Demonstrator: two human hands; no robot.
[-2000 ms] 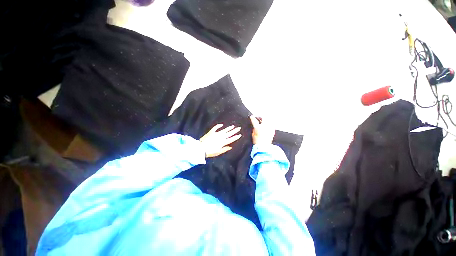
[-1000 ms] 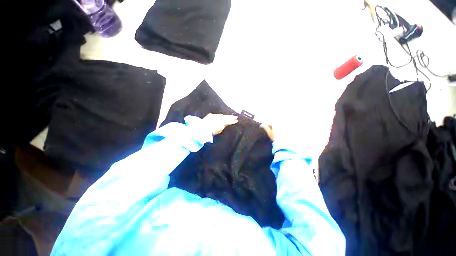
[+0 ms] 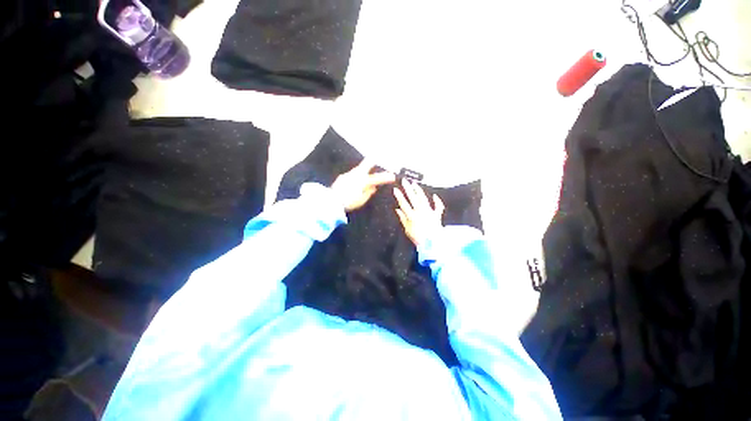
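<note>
Black trousers lie on the white table in front of me, waist edge away from me. A small black label with white marks stands at the middle of the waist edge. My left hand is at the waist edge just left of the label, thumb and fingers close together on the cloth; whether it pinches the cloth is unclear. My right hand lies on the cloth just below the label with its fingers apart. My sleeves and body cover the lower part of the trousers.
Folded black garments lie left and at the top. A black garment heap is on the right, a red spool behind it. A purple bottle stands upper left, cords upper right. A small black item lies beside the heap.
The waist edge is spread flatter, with the label showing near its middle. My right hand has moved from the right side of the waist to beside the label. The view has shifted.
</note>
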